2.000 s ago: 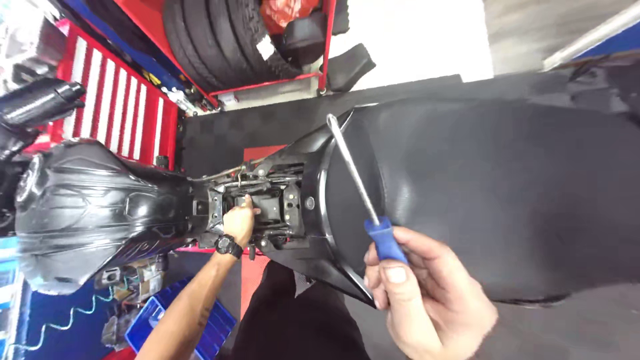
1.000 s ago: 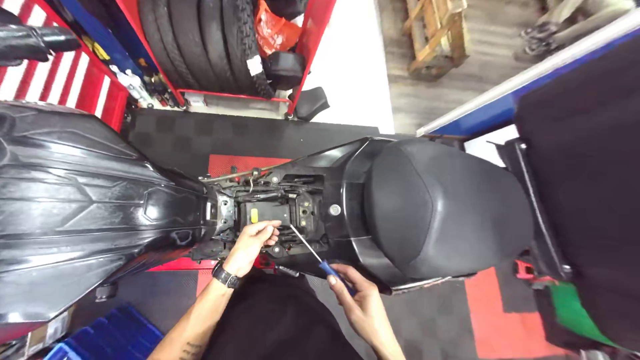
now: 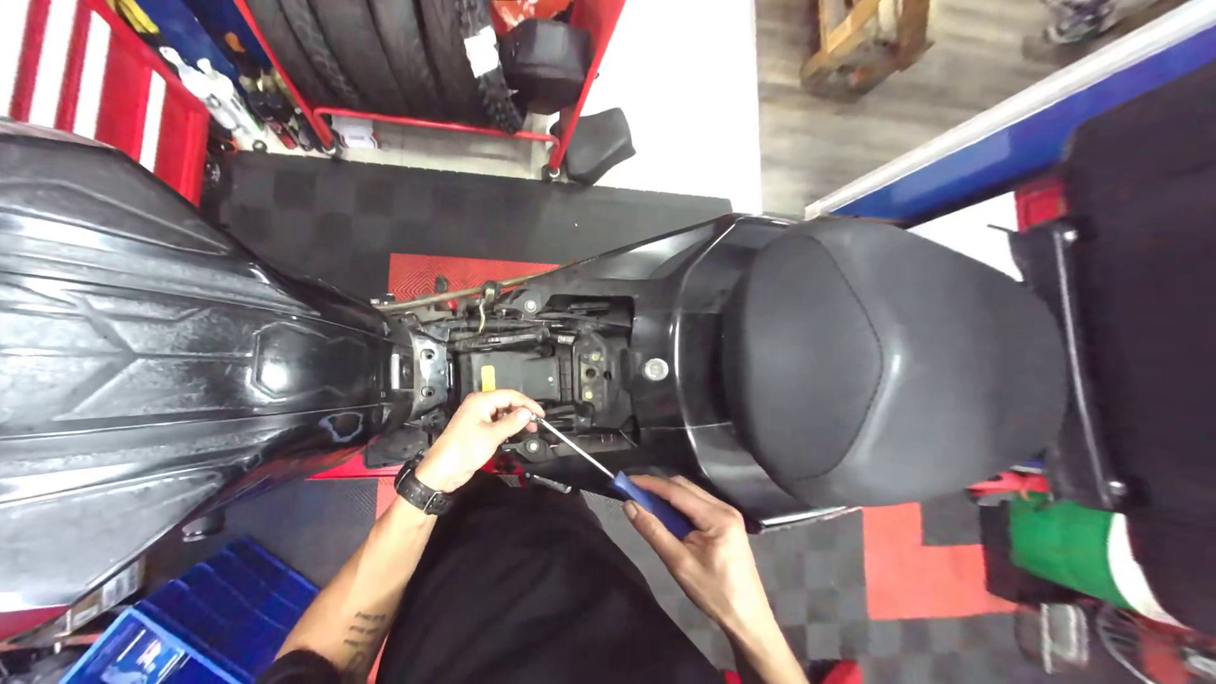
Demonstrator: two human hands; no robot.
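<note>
My right hand [image 3: 698,537] grips the blue handle of a screwdriver [image 3: 655,505], its metal shaft pointing up and left. The fingertips of my left hand [image 3: 484,432], with a black watch [image 3: 421,488] on the wrist, are pinched at the shaft's tip; whether a small part is between them cannot be told. Both hands are over the near edge of the open compartment [image 3: 532,375] of a motorcycle, where cables, a bracket and a yellow piece [image 3: 488,378] show. Left of it lies the black tank cover [image 3: 190,351], right of it the rear seat [image 3: 893,361].
Beyond the motorcycle stands a red rack [image 3: 427,125] with tyres [image 3: 370,52]. A loose black seat piece [image 3: 598,145] leans beside it. Blue bins [image 3: 223,608] are at the lower left, a red tool cabinet [image 3: 171,123] at the upper left. A black-covered object [image 3: 1149,285] borders the right.
The screwdriver, held raised over the seat two seconds ago, has come down to the compartment, its tip now at my left fingers. My left hand has moved from inside the compartment to its near edge.
</note>
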